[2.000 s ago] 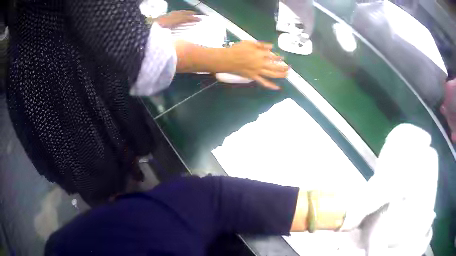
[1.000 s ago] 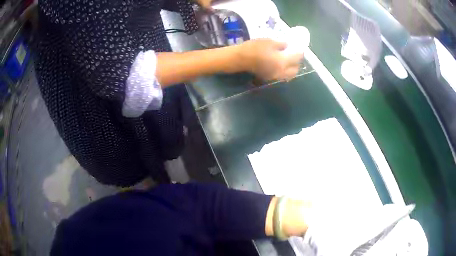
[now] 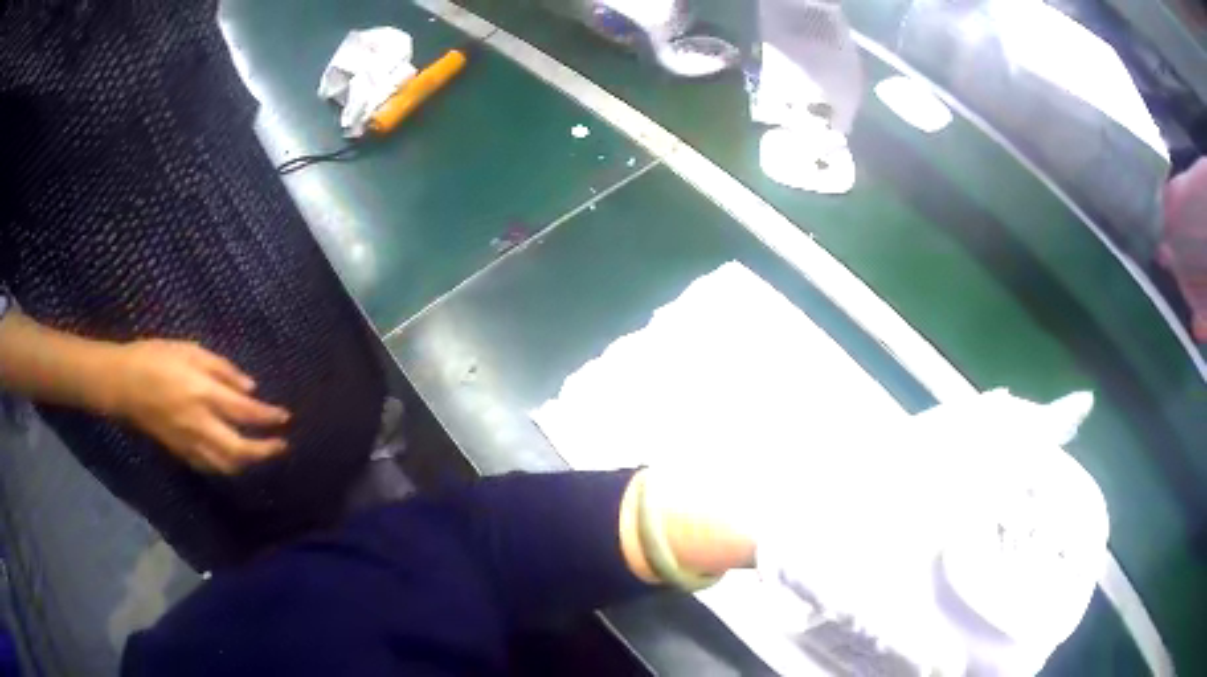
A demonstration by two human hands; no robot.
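My left hand [image 3: 860, 509] wears a white glove at the lower right, with a dark blue sleeve and a pale bracelet at the wrist. It lies against a glossy white appliance housing [image 3: 1026, 562] over the white mat [image 3: 728, 357]. Glove, housing and mat are overexposed and run together, so the fingers and any grip cannot be made out. A pointed white tip stands up at the housing's far side; I cannot tell if it is glove or housing. My right hand is not in view.
A neighbour's bare hand [image 3: 199, 403] hangs at the left. An orange screwdriver [image 3: 418, 91] and crumpled white cloth [image 3: 371, 77] lie on the neighbouring bench. Beyond the pale rail [image 3: 781, 232], white parts [image 3: 807, 156] lie on the green belt [image 3: 927, 251]. A person's hand shows at the right edge.
The neighbour's hand has left the bench and dropped to the left, and the unit there is gone, showing the orange screwdriver. My gloved hand is at the white housing, now more visible.
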